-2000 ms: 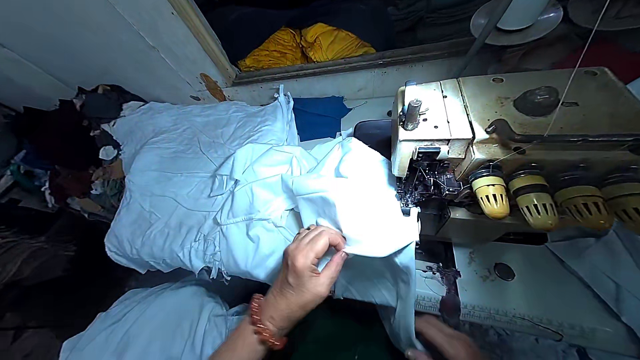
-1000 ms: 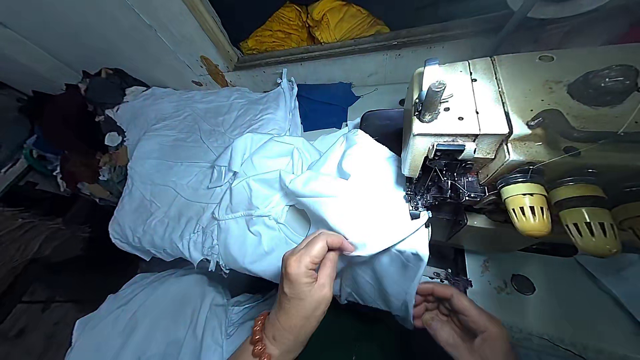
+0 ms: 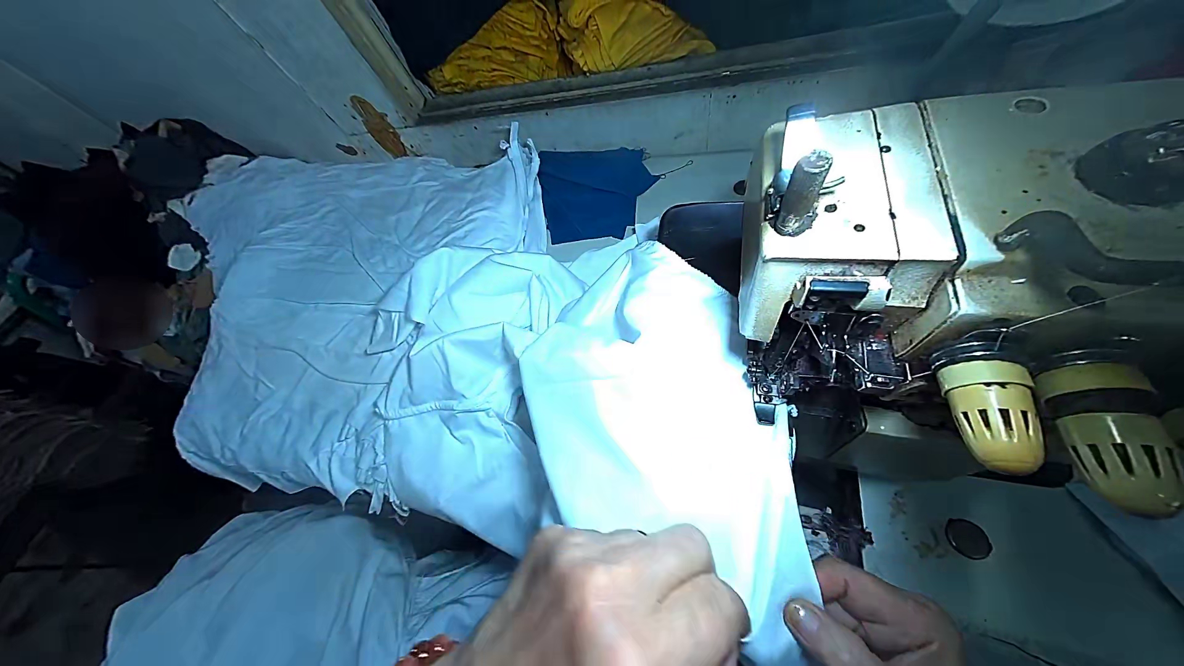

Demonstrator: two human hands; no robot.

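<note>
White fabric (image 3: 647, 407) runs along the left side of an overlock sewing machine (image 3: 851, 185), its right edge beside the presser foot (image 3: 765, 407). My left hand (image 3: 610, 601), with a red bead bracelet (image 3: 428, 650) at the wrist, is closed on the near part of the fabric; its fingertips are hidden. At the lower right, my right hand (image 3: 874, 615) pinches the fabric's right edge between thumb and fingers, just below the foot. More of the white cloth lies bunched to the left.
A stack of white fabric pieces (image 3: 296, 324) lies left, with light cloth (image 3: 268, 592) below it. Behind are a blue scrap (image 3: 592, 194) and yellow cloth (image 3: 573, 42). Dark scraps (image 3: 74, 213) are heaped far left. Yellow tension knobs (image 3: 994, 416) jut from the machine.
My left hand has moved down toward the near edge, and the fabric between the foot and my hands now lies straighter. My right hand, lower and blurred at first, now pinches the fabric's edge.
</note>
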